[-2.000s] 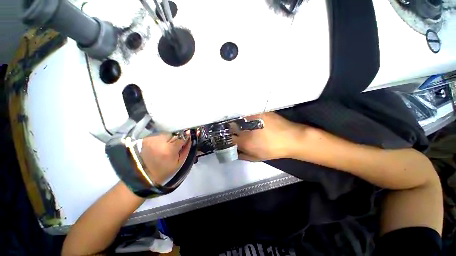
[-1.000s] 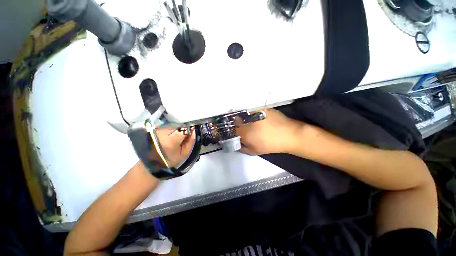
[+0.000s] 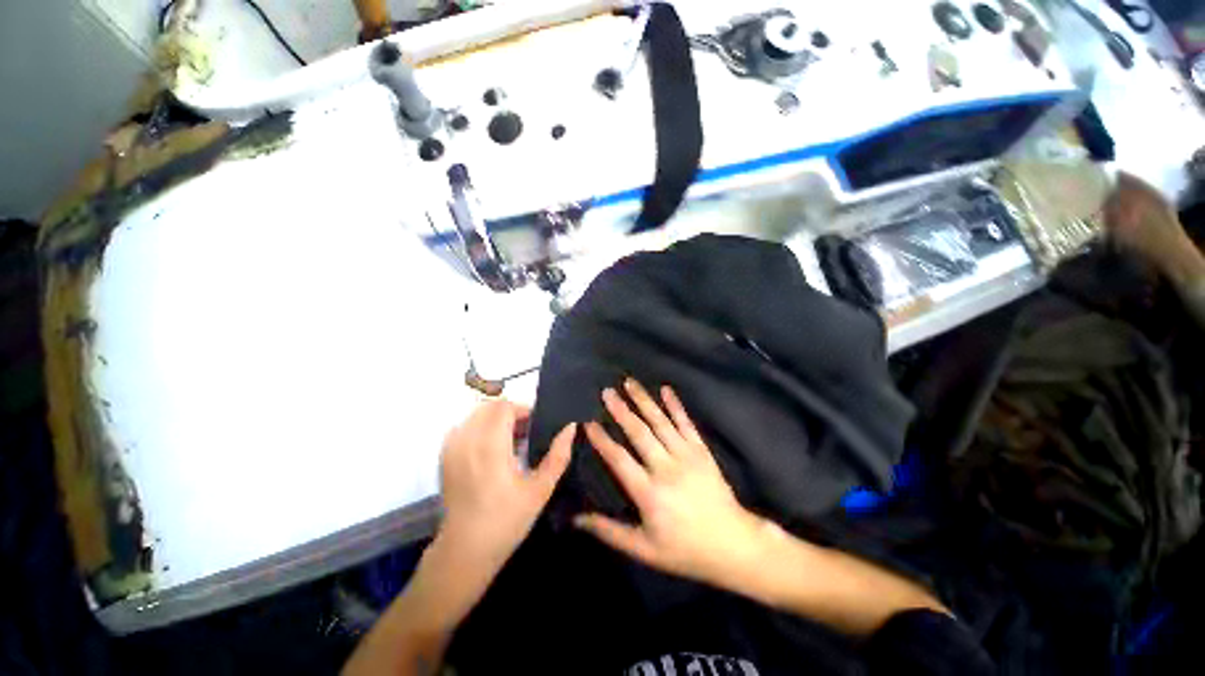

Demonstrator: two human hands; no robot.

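A black garment (image 3: pixel 740 357) lies bunched on the front of the machine table and hangs over its edge. My left hand (image 3: pixel 496 469) is at the garment's left edge, with the cloth between thumb and fingers. My right hand (image 3: pixel 674 495) lies flat on the garment with its fingers spread. The white sewing machine head (image 3: pixel 568 159) stands behind. Its presser foot and needle area (image 3: pixel 539 275) is beyond the garment's upper left edge, and no cloth is seen under it. The thread take-up guard (image 3: pixel 473 235) is left of that.
A black strip (image 3: pixel 674 119) drapes over the machine head. A plastic-wrapped item (image 3: pixel 945 244) lies on the table's right. Olive-brown garments (image 3: pixel 1077 409) are heaped at the right, with another person's hand (image 3: pixel 1147 222) above them. Worn wooden edging (image 3: pixel 73 396) borders the table's left.
Both hands have left the needle area and come toward the table's front edge with the garment. My right hand now rests on top of the cloth. The view is wider.
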